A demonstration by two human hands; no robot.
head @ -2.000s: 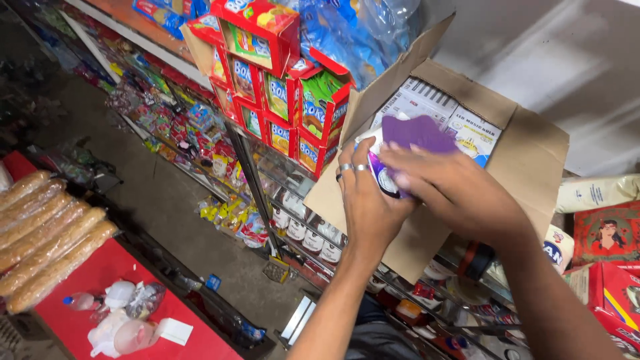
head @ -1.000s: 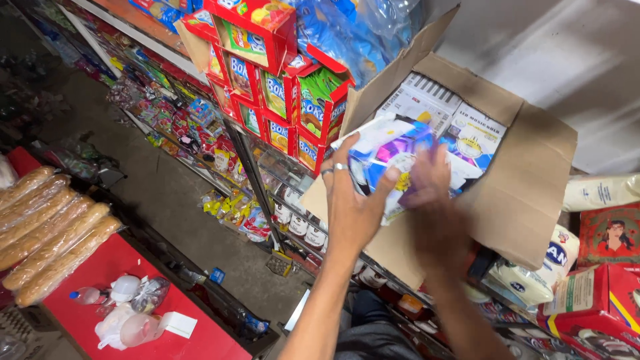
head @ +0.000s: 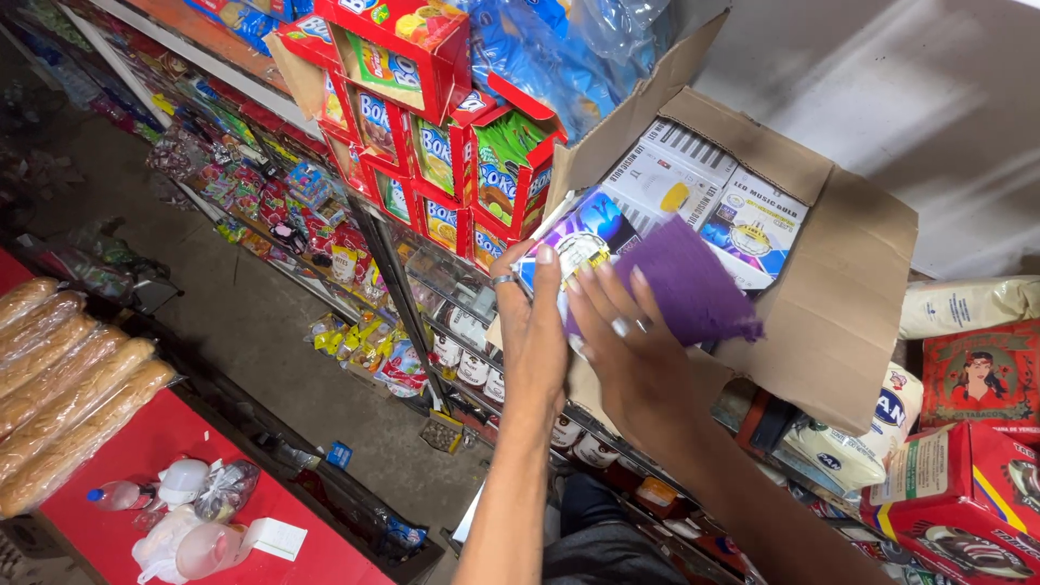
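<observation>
My left hand (head: pixel 532 325) grips a small printed LED music bulb box (head: pixel 587 236) at its left side, above the near edge of an open cardboard carton (head: pixel 853 268). A purple cloth (head: pixel 682 284) lies under the spread fingers of my right hand (head: pixel 621 333), which presses it against the box. Part of the cloth hangs over the carton. Inside the carton are several more bulb boxes (head: pixel 751 223), packed side by side, some partly hidden by the cloth.
Red drink-mix boxes (head: pixel 443 154) are stacked left of the carton, beside blue plastic packs (head: pixel 552 65). Flour bags (head: pixel 853 439) and a red box (head: pixel 934 487) stand at the right. Wrapped bread (head: pixel 73 390) lies on a red counter (head: pixel 325 520) at lower left.
One second ago the bulb box was turned differently in my hands, with its face uncovered and the right hand blurred; now the purple cloth shows under the right hand, as it did two seconds ago.
</observation>
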